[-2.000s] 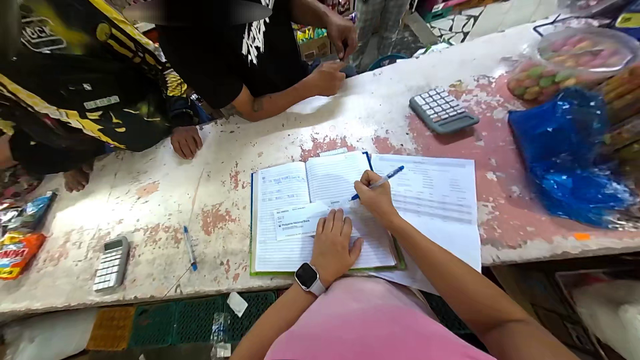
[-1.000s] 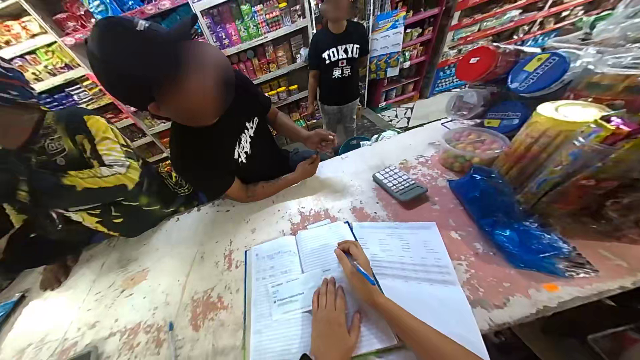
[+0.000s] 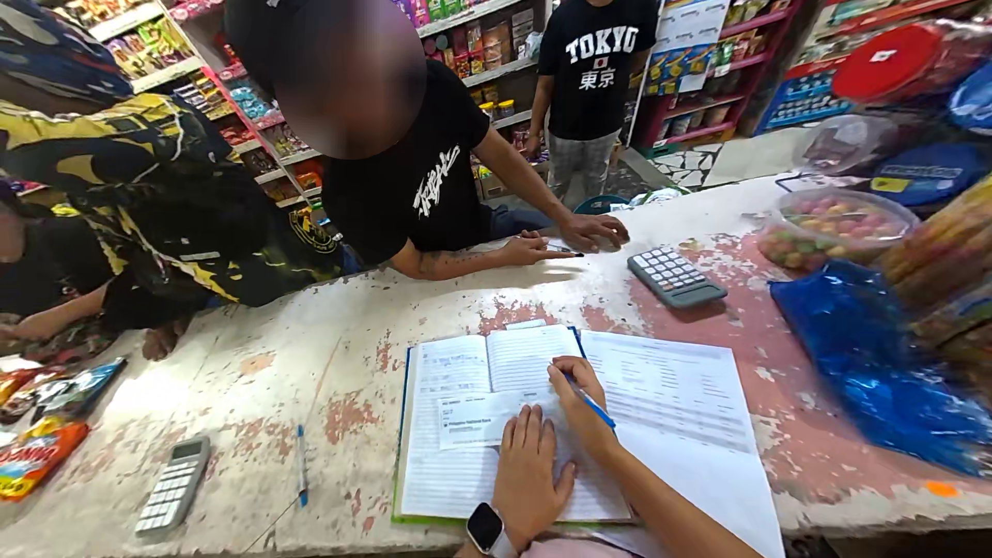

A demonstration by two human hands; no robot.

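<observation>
An open lined notebook (image 3: 449, 480) lies on the worn counter, with a printed slip (image 3: 469, 425) across its pages. My left hand (image 3: 531, 469), a watch on its wrist, rests flat with its fingers over the slip's right part and the page. In my right hand (image 3: 581, 399) is a blue pen (image 3: 595, 409), held over the right-hand page; its tip is hidden. Printed sheets (image 3: 674, 395) lie to the right, partly under the notebook and my right forearm.
A grey calculator (image 3: 676, 277) sits beyond the sheets, another calculator (image 3: 174, 487) and a second pen (image 3: 301, 465) at left. Blue plastic (image 3: 860, 356) and a candy tub (image 3: 849, 221) stand right. A person in black leans on the counter (image 3: 341, 364); others stand nearby.
The person in black has lowered their hands onto the counter near the far calculator. My left hand stays on the notebook and my right hand still holds the pen. The view has shifted.
</observation>
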